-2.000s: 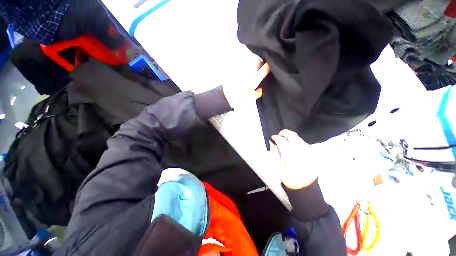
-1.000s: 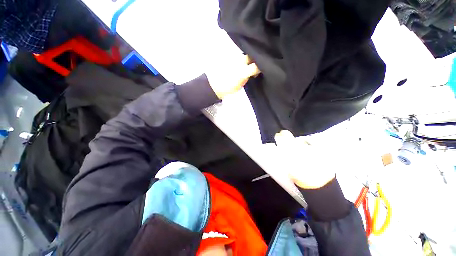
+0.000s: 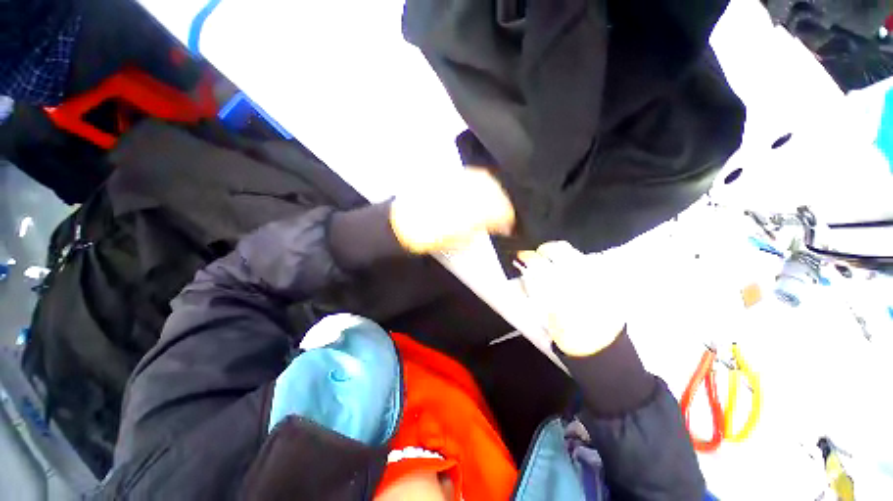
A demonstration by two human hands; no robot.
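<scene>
The black garment piece lies bunched on the white table, left of the sewing machine's needle area. My left hand is at the cloth's near left edge, overexposed and blurred; its fingers are hard to make out. My right hand is at the cloth's near lower corner, with thumb and fingers at the edge, also washed out. The two hands are close together with a small gap between them. The presser foot and needle area is right of the cloth, not touching it.
Snips with red and orange-yellow handles lie right of my right hand. A small brown square is on the machine bed. A yellow-and-black tool lies at lower right. Dark cloth is heaped at left, near a red frame.
My left hand has moved down and right along the cloth edge, closer to my right hand. My right hand has shifted slightly left and up. The cloth's near edge has drawn up between them.
</scene>
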